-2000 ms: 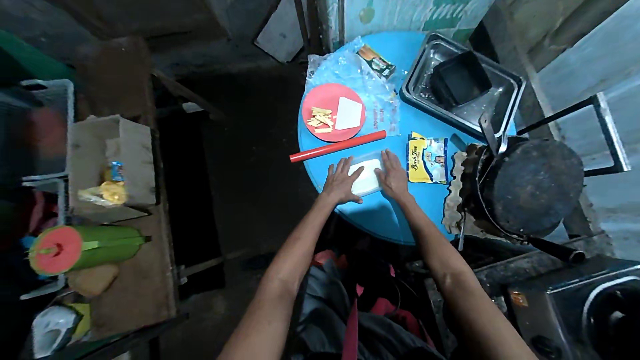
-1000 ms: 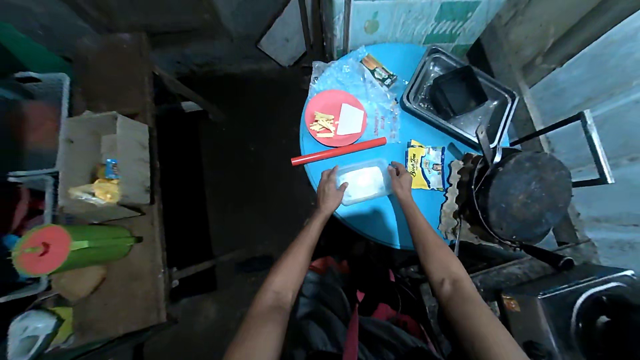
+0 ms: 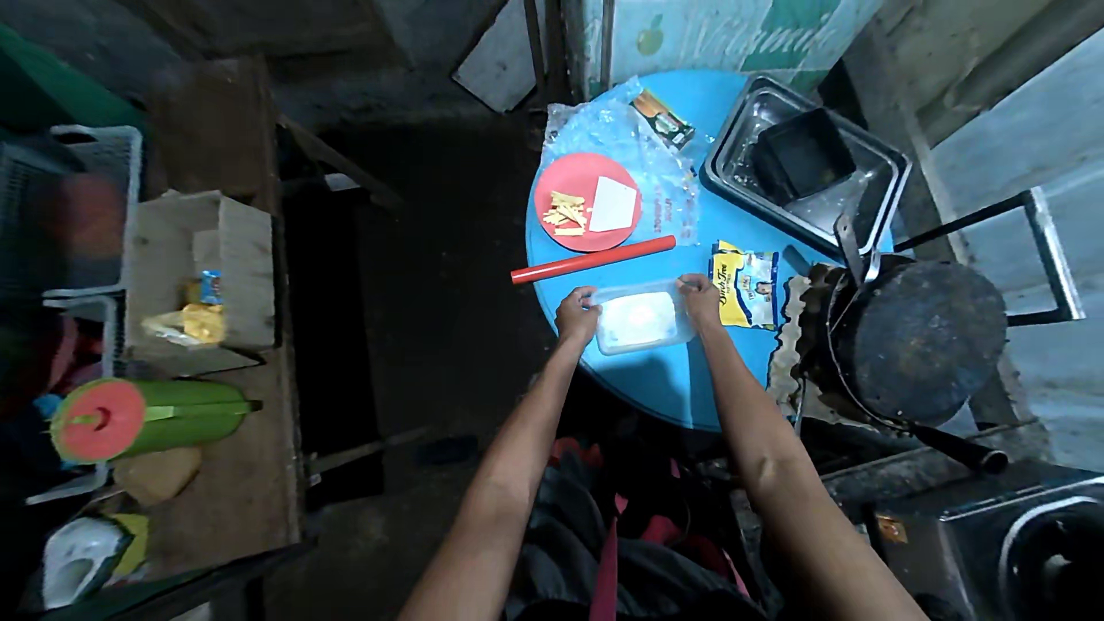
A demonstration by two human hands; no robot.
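A clear plastic container [image 3: 640, 321] with white contents is at the near part of the round blue table [image 3: 647, 384]. My left hand [image 3: 577, 317] grips its left end, and my right hand [image 3: 699, 300] grips its upper right corner. Just beyond it lies a red tube or rod [image 3: 593, 260], slanting up to the right. Farther back, a pink plate [image 3: 589, 240] holds pale yellow sticks [image 3: 566, 213] and a white four-sided piece [image 3: 613, 204]. Right of my right hand lies a yellow and blue packet [image 3: 743, 285]. Whether the container touches the tabletop cannot be told.
A clear plastic bag [image 3: 677, 194] and a small box [image 3: 662, 119] lie at the back. Metal trays [image 3: 733, 177] hold a black square pan [image 3: 804, 155]. At right is a blackened round pan or lid [image 3: 923, 341]. A side bench [image 3: 250, 483] carries a cardboard box [image 3: 247, 267] and green pitcher [image 3: 194, 414].
Two seconds ago my hands lay flat over the container; now they grip its two ends, and its white contents show between them.
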